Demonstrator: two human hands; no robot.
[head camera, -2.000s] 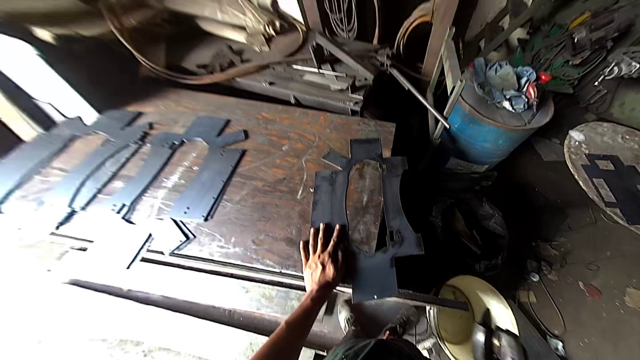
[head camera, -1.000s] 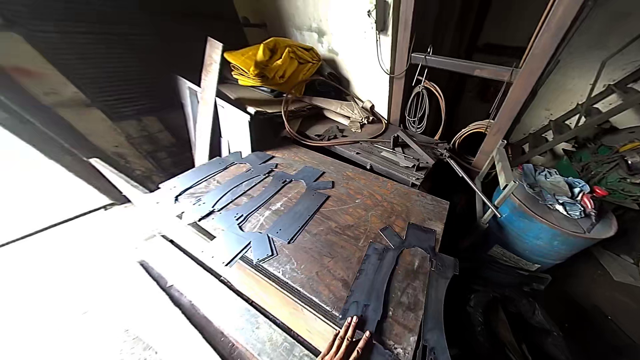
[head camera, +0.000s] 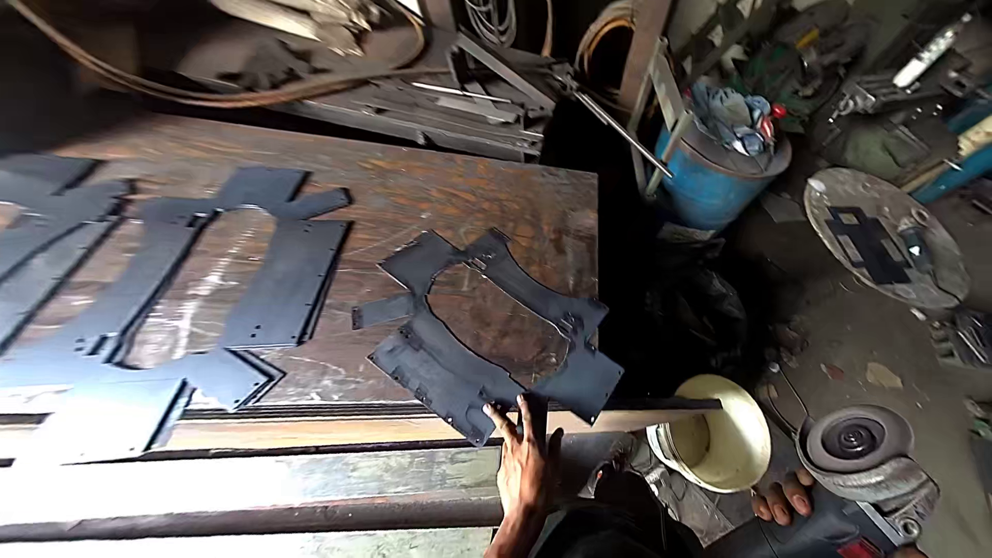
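A dark cut sheet-metal piece (head camera: 457, 349) with a large oval opening lies turned at an angle on the metal-topped table. My left hand (head camera: 523, 465) rests its fingertips on the piece's near edge, fingers spread. My right hand (head camera: 783, 500) is at the lower right, its fingers wrapped round the body of an angle grinder (head camera: 856, 442) whose disc faces up. The grinder is beside the table, apart from the sheet-metal piece. Similar dark cut pieces (head camera: 283, 287) lie overlapping on the left of the table.
A cream plastic bucket (head camera: 748, 434) stands below the table's near right corner. Beyond are a blue drum (head camera: 709, 186) with cloth on top and a round plate (head camera: 821, 186) bearing a dark cut part and a tool. Metal bars (head camera: 434, 116) lie behind the table (head camera: 542, 182).
The near cut piece has turned on the table from its earlier, more upright position. My left hand has stayed at its near edge. The view has swung back down, showing the grinder.
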